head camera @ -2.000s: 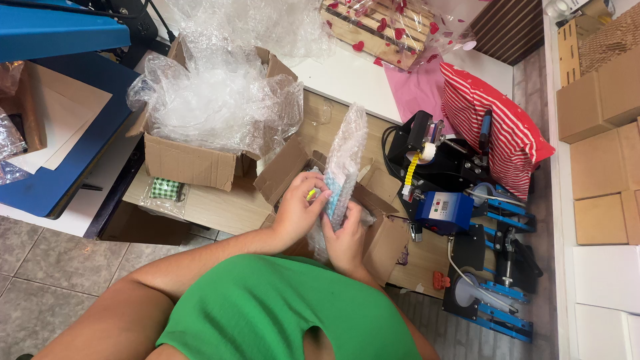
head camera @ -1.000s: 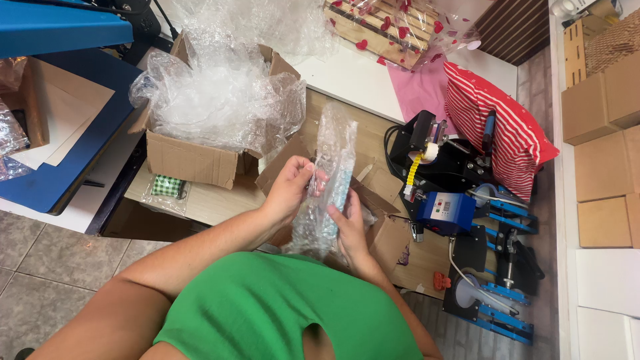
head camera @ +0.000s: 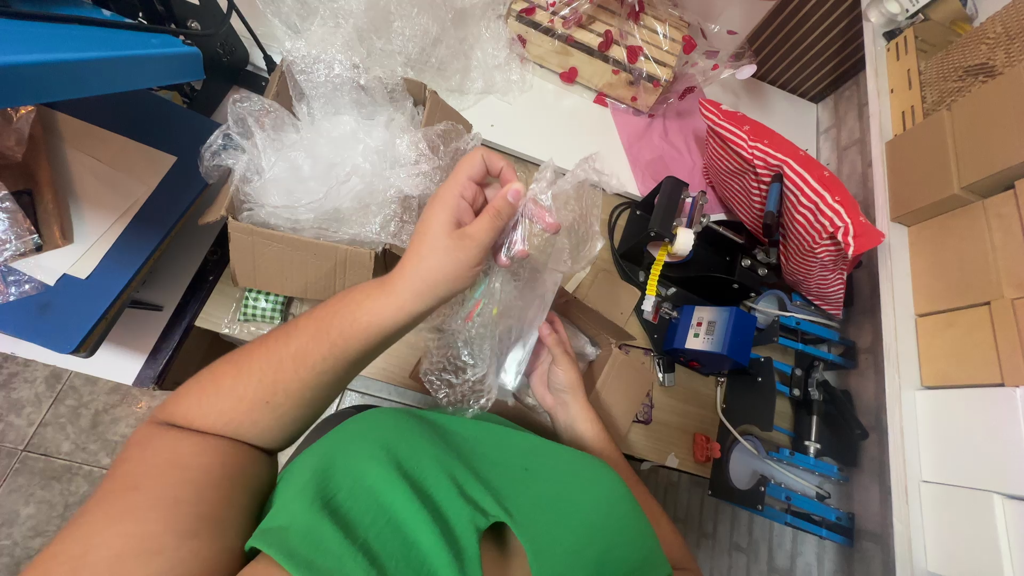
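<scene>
Bubble wrap [head camera: 468, 344] hangs in front of my body, loosely folded around a flat, pale thing that I cannot make out. My left hand [head camera: 472, 220] pinches the upper edge of the plastic, some fingers showing through the clear film. Lower and to the right, my right hand [head camera: 560, 368] supports the side of the bundle. Behind and below it stands an open cardboard box [head camera: 624, 384] with more clear plastic inside. Another cardboard box [head camera: 300, 260], heaped with clear bubble wrap [head camera: 328, 172], is to the left of my left hand.
Right of my hands stand blue and black heat presses [head camera: 712, 336] with cables. Behind them lies a red striped cushion [head camera: 792, 200]. A wooden crate [head camera: 600, 48] in heart-printed film is at the back. Cardboard boxes [head camera: 956, 248] line the right side; a blue board [head camera: 152, 216] is at left.
My left hand has moved up with the edge of the wrap, and the plastic is spread wider. The bluish content that showed earlier is now mostly hidden.
</scene>
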